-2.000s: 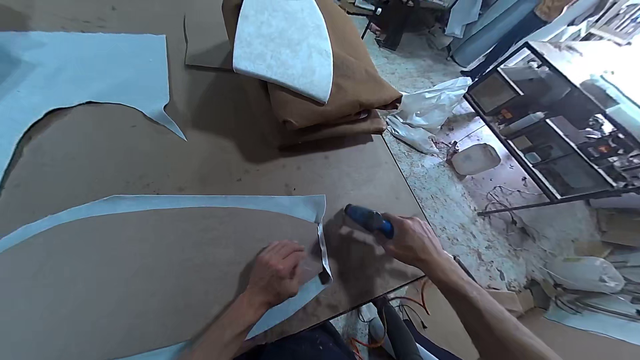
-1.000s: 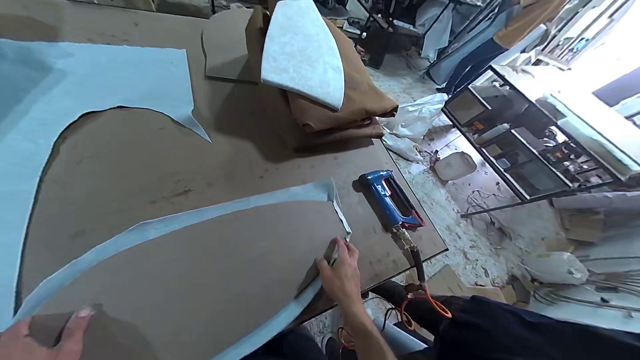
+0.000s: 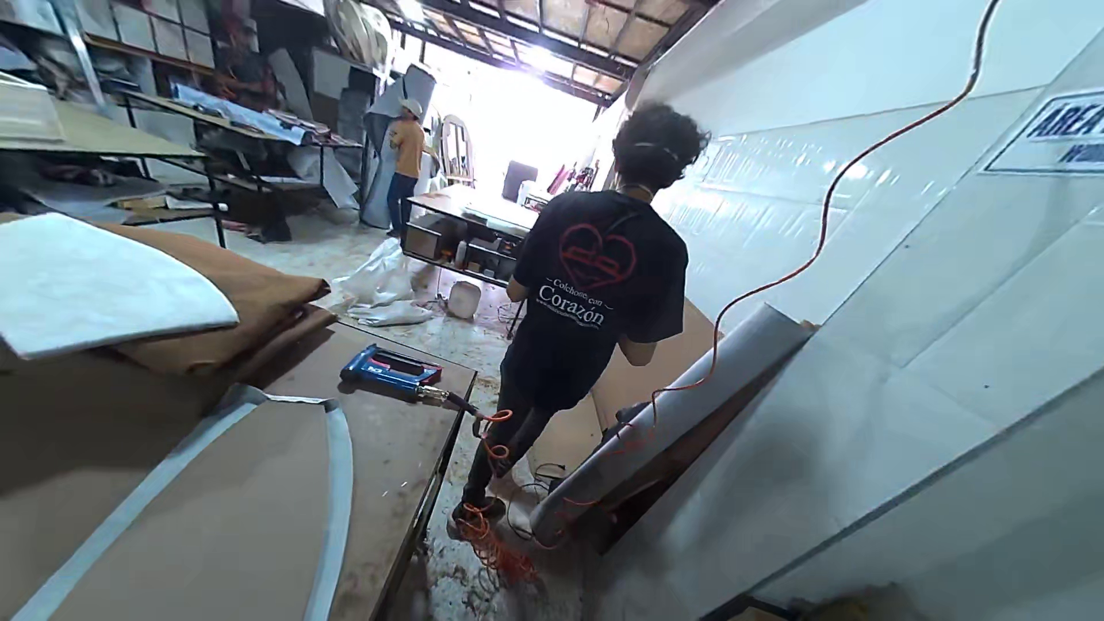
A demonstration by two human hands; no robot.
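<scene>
Neither my left hand nor my right hand shows in the head view now. A blue pneumatic staple gun (image 3: 392, 371) lies on its side near the right edge of the work table, joined to an orange coiled air hose (image 3: 496, 450). Left of it lies a brown curved panel (image 3: 233, 509) with pale fabric strips (image 3: 338, 492) folded along its edges and across its narrow end. Folded brown fabric (image 3: 216, 285) sits at the table's far left, with a pale, round-ended padded piece (image 3: 103, 280) on top.
A person in a black T-shirt (image 3: 595, 285) stands beyond the table corner, back turned. Another person (image 3: 405, 164) stands farther off. A grey roll (image 3: 673, 414) leans by the white wall. Coiled hose (image 3: 500, 552) lies on the floor near a white plastic container (image 3: 464, 299).
The view has swung up and right. Both hands have left the view. The staple gun, held in my right hand two seconds ago, was put down on the table. A person in black now stands ahead.
</scene>
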